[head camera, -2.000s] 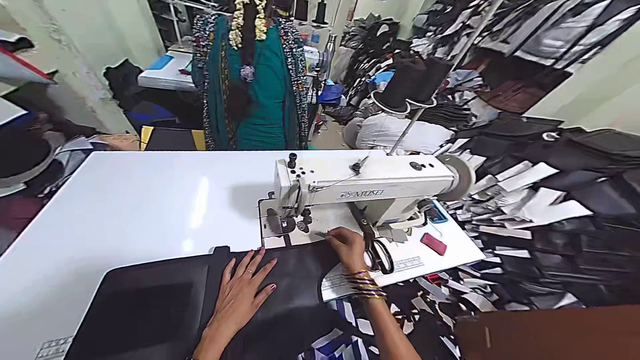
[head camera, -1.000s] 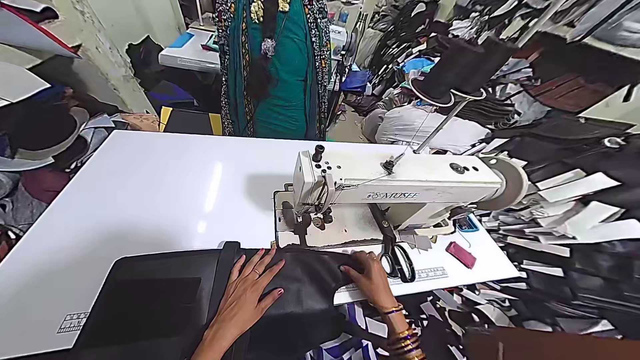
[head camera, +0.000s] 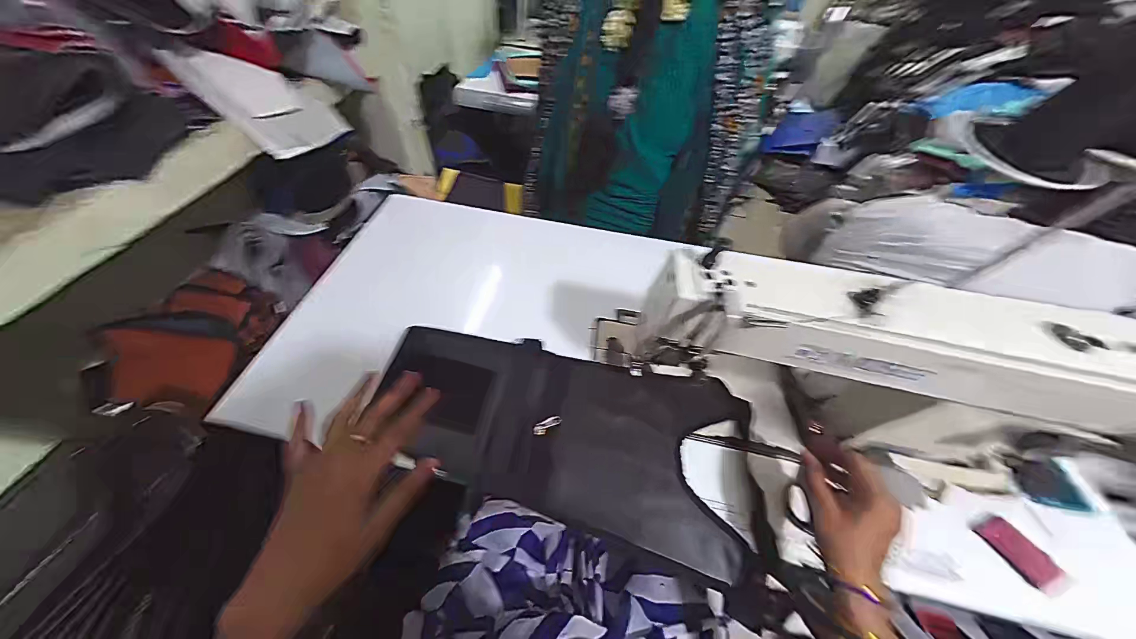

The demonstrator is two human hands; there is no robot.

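Note:
A black bag panel [head camera: 603, 435], with a dark pocket-like rectangle and a small metal piece, lies before the white sewing machine [head camera: 852, 346]. Its upper edge is by the needle area; whether it is under the presser foot is blurred. My left hand [head camera: 355, 479], fingers spread, is over the panel's left end and holds nothing. To the right of the panel, my right hand [head camera: 852, 515] has thumb and fingers around the handles of dark scissors [head camera: 799, 510], though blur hides the exact grip. Dark straps hang beside the panel's curved right edge.
The white sewing table [head camera: 382, 275] extends left and behind. A pink-red block [head camera: 1019, 552] lies on its right part. Orange and black bags [head camera: 169, 351] are piled at left, below a shelf of material. A person in teal clothing [head camera: 648, 133] is beyond the table.
My left hand has come off the middle of the panel and moved left. My right hand has left the panel's right edge for the scissors. The view has swung left.

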